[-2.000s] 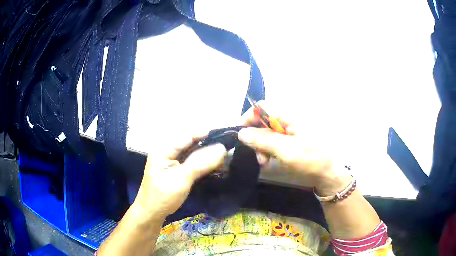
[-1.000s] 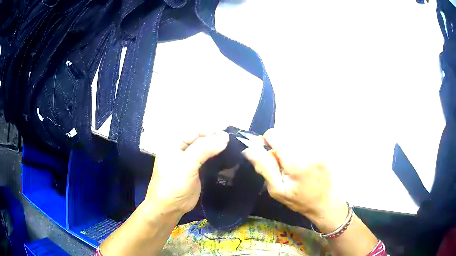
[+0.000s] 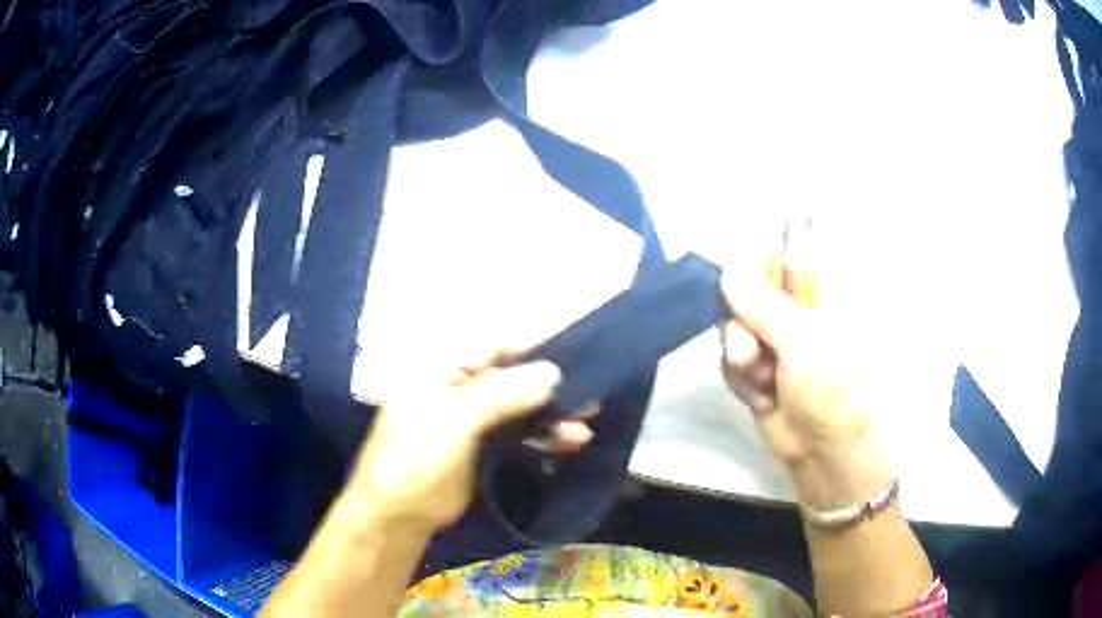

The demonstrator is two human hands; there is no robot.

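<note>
A dark denim waistband [image 3: 622, 332] is stretched between my hands, its squared end up at the right. My left hand [image 3: 453, 441] grips it with the thumb on top. My right hand [image 3: 804, 374] is at the end's corner, fingertips against it, and also holds the orange thread snips [image 3: 794, 272], which are blurred and point up, away from the strip. The rest of the waistband loops below my hands and runs up across the white table to the pile.
A large tangled waistband pile [image 3: 133, 181] covers the table's left side. A blue crate [image 3: 224, 507] stands below left. More dark strips [image 3: 1069, 398] lie along the right edge, with a short denim piece [image 3: 993, 432] beside them on the white table [image 3: 846, 145].
My hands have moved apart from close together at the strip. The waistband end now lies flat and extended between them. The snips have moved up and right, away from the denim.
</note>
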